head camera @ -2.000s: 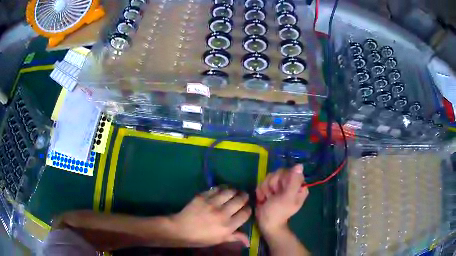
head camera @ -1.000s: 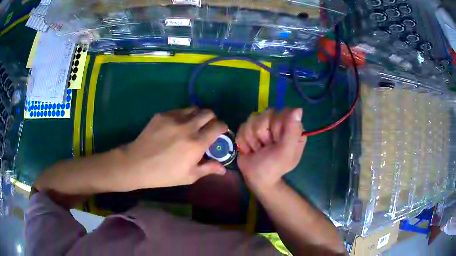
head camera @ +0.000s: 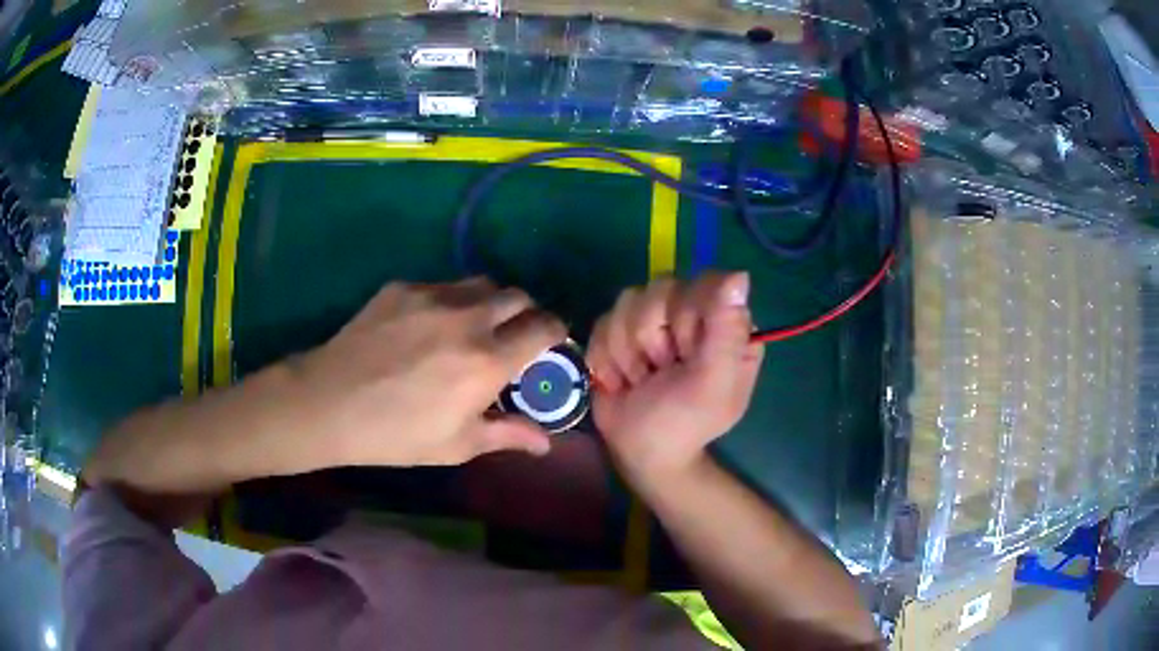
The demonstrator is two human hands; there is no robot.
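Observation:
A round component with a black rim, a silver-white ring and a small green dot at its grey centre lies near the front of the green mat. My left hand holds it by its left side, fingers above and thumb below. My right hand is closed in a fist around the test probe, whose red tip meets the component's right edge. The red test lead leaves the fist on the right. Whatever is under the component is hidden.
A blue-black lead curves behind my left hand. Stacked blister trays stand behind the mat, and a tan tray stands at the right. Dot sticker sheets and white paper lie left. A red block sits among wires.
Since two seconds ago the view has tilted down and the component has come into sight in my left hand. Over the last second, both hands and the component have shifted slightly left.

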